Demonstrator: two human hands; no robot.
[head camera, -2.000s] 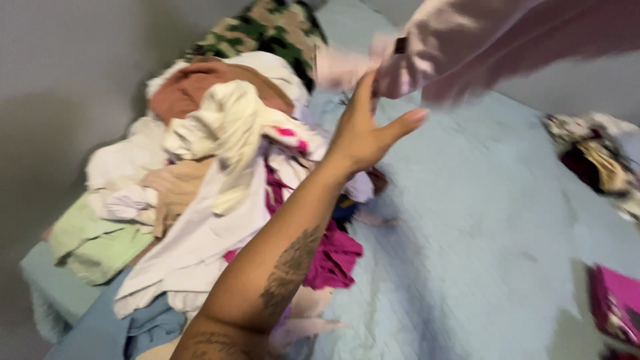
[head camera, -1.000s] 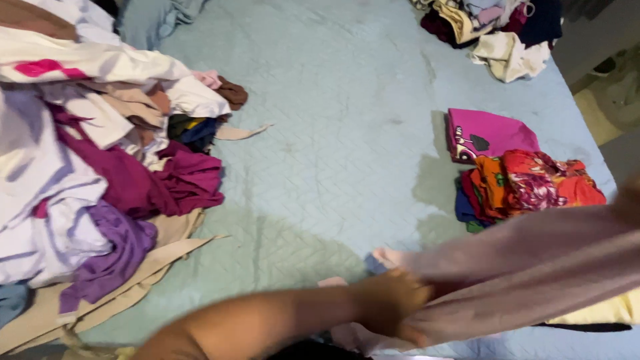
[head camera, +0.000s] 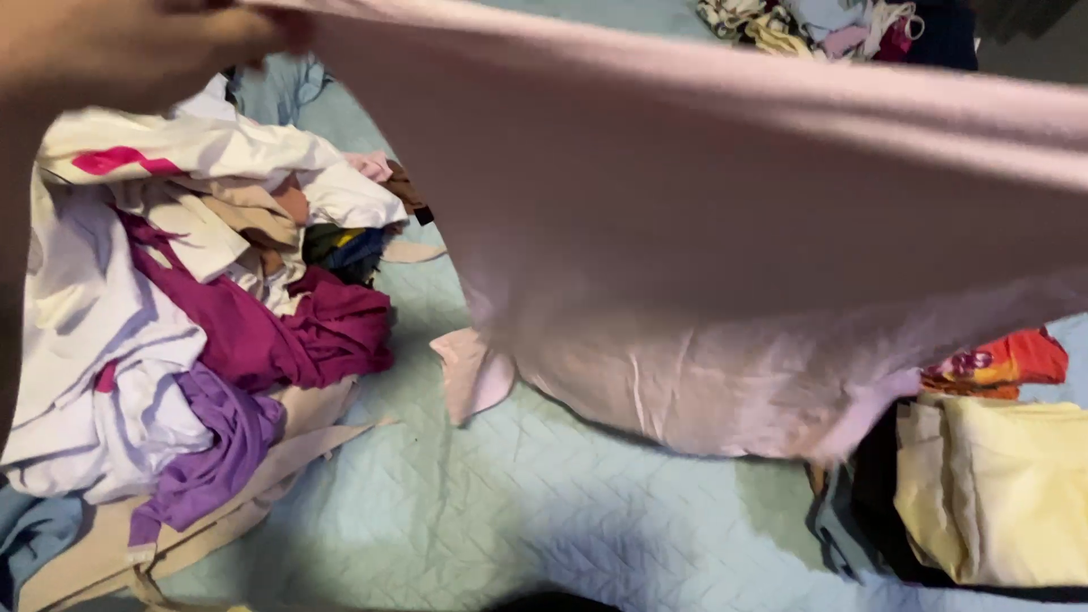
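A pale pink garment (head camera: 680, 212) is stretched wide across the upper view, its lower part hanging down to the light blue quilted bed cover (head camera: 527, 510). At the top left my left hand (head camera: 161, 51) pinches one upper corner of it, blurred and partly cut off by the frame. The garment runs out past the right edge, where my right hand is out of sight. A small pink end of cloth (head camera: 472, 374) pokes out at the garment's lower left.
A loose heap of clothes lies at left, with a white garment (head camera: 93, 314), a magenta one (head camera: 246, 331) and a purple one (head camera: 217, 442). At right are folded pale yellow cloth (head camera: 1011, 484) and red-orange cloth (head camera: 1020, 357). More clothes (head camera: 833, 30) are piled at the far side.
The pink garment, bunched and trailing at the lower right a second ago, is now spread wide across the view. My left hand holds its corner at the upper left.
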